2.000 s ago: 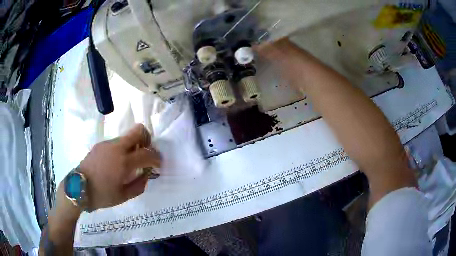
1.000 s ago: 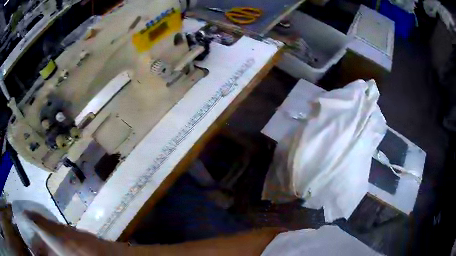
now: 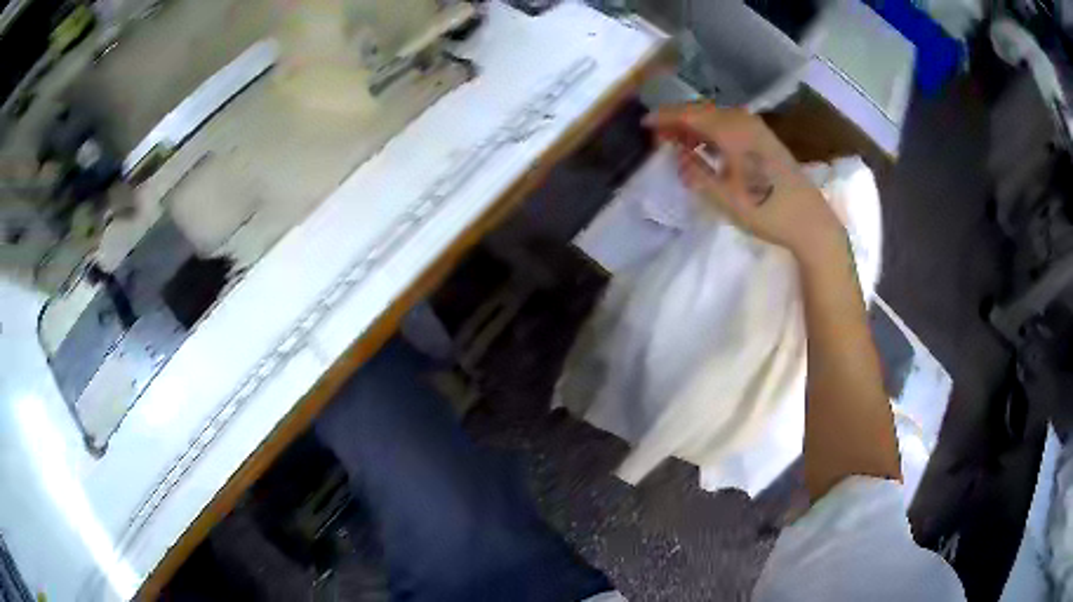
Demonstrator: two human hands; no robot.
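My right hand (image 3: 753, 176) is over the upper end of a heap of white cloth pieces (image 3: 718, 341), to the right of the table. Its fingers are bent and point left, and the image is blurred; I cannot tell whether they grip any cloth. The cloth hangs in loose folds over a low support. My left hand is not in view. The cream sewing machine (image 3: 282, 141) is at the upper left, with its grey needle plate (image 3: 118, 394) below the head.
The white table (image 3: 341, 271) has a printed ruler and a wooden edge running diagonally. My dark-trousered leg (image 3: 459, 494) is below it. A pale bin (image 3: 747, 53) and a white box (image 3: 865, 65) stand at the upper right, with blue material (image 3: 924, 41) beyond.
The view has swung right from the machine to the cloth heap. My right hand has come up from the bottom to the heap. My left hand and the cloth at the needle have left view.
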